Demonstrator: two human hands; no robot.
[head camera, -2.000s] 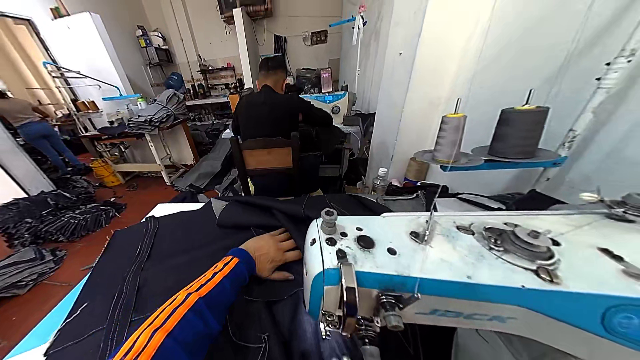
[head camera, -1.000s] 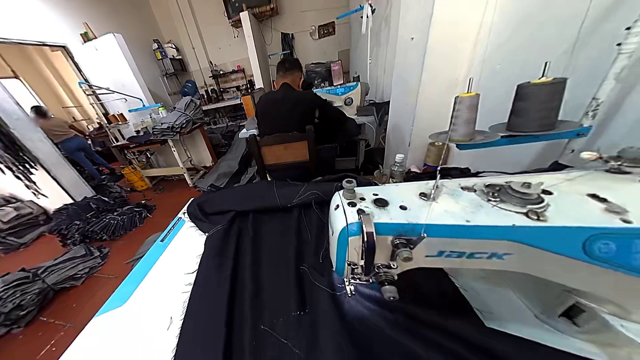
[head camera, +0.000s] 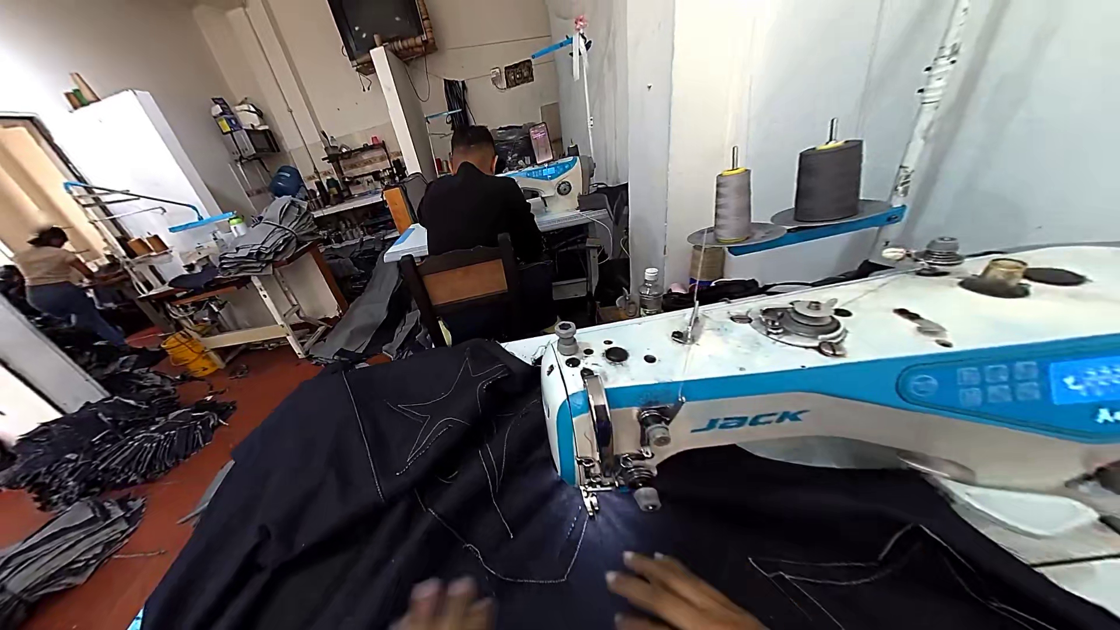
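Dark denim fabric (head camera: 297, 490) with light stitched lines covers the bed of a white and blue Jack sewing machine (head camera: 787, 394) and hangs over the table's left side. The needle and presser foot (head camera: 591, 503) stand at the corner of a stitched pocket-shaped outline, lit by the machine's lamp. My left hand (head camera: 444, 605), blurred at the bottom edge, has its fingers over the fabric. Just right of the presser foot and nearer me, my right hand (head camera: 678, 597) lies on the fabric with fingers spread. Both palms are cut off by the frame edge.
Grey thread cones (head camera: 733, 206) stand on a blue holder behind the machine. Ahead, a person (head camera: 477, 206) sits on a wooden chair (head camera: 464, 289) at another machine. Piles of dark cut fabric (head camera: 114, 437) lie on the red floor at left, where another person (head camera: 61, 280) stands.
The fabric has been shifted and spread under the machine, and its stitched outlines now show. Both hands have come into view at the bottom, where none showed a second ago.
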